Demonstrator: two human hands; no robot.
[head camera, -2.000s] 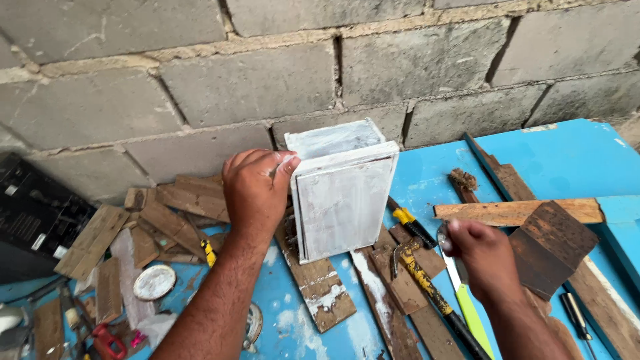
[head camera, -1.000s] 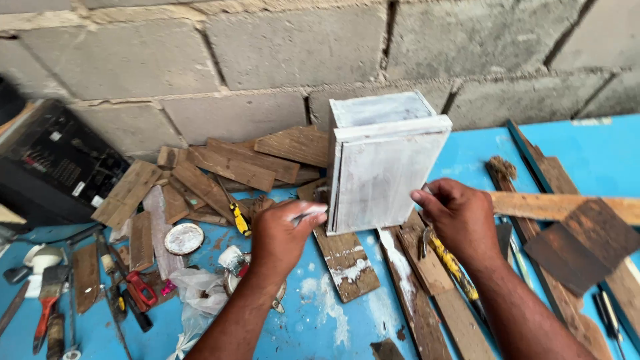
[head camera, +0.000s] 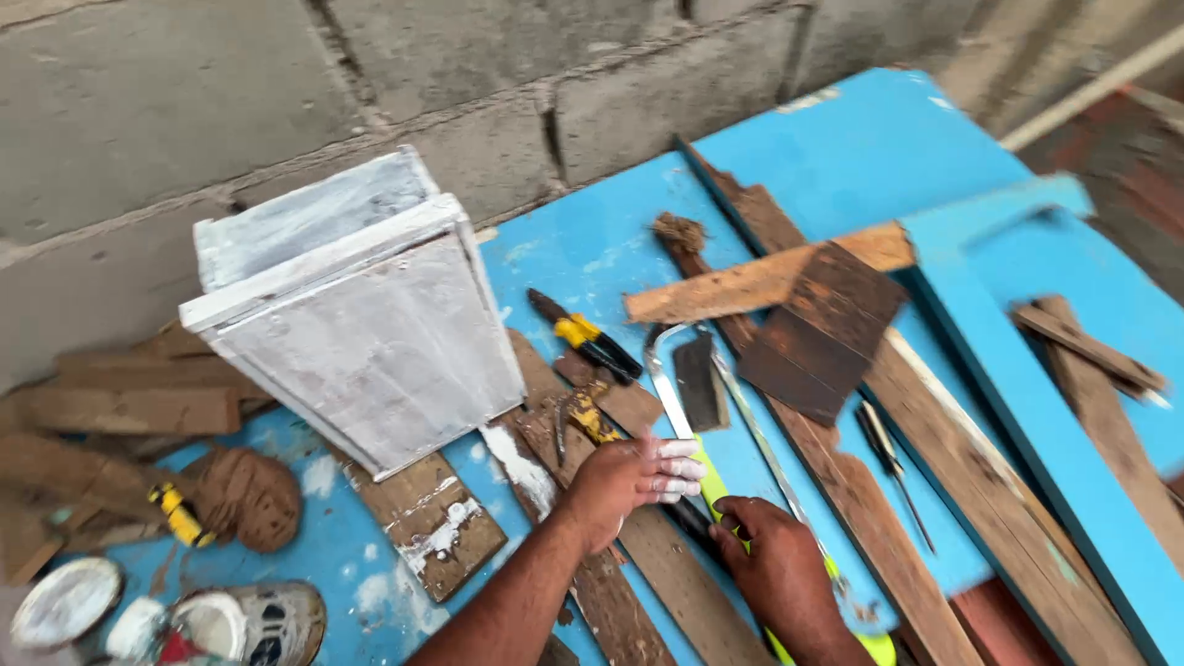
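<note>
A white-painted wooden box (head camera: 379, 342) stands upright on boards at left centre, near the wall. My left hand (head camera: 638, 476), its fingers smeared with white paint, hovers over the boards beside a yellow-and-black hammer (head camera: 585, 413); it appears to hold nothing. My right hand (head camera: 763, 555) is at the green handle of a hacksaw (head camera: 708, 472), fingers curled; whether it grips the handle cannot be told. Black-and-yellow pliers (head camera: 587, 335) lie above the hammer. A dark wood piece (head camera: 823, 333) rests over long planks to the right.
An open paint can (head camera: 277, 620) and a white-smeared lid (head camera: 67, 601) sit at lower left, near piled wood scraps (head camera: 129, 407). A screwdriver (head camera: 893, 467) lies between planks. A blue wooden frame (head camera: 1017, 398) crosses the right side. Behind rises a block wall (head camera: 675, 111).
Both hands have left the box's lower edges, where they were one second ago, and are now to its right by the hammer and hacksaw. The view has turned right.
</note>
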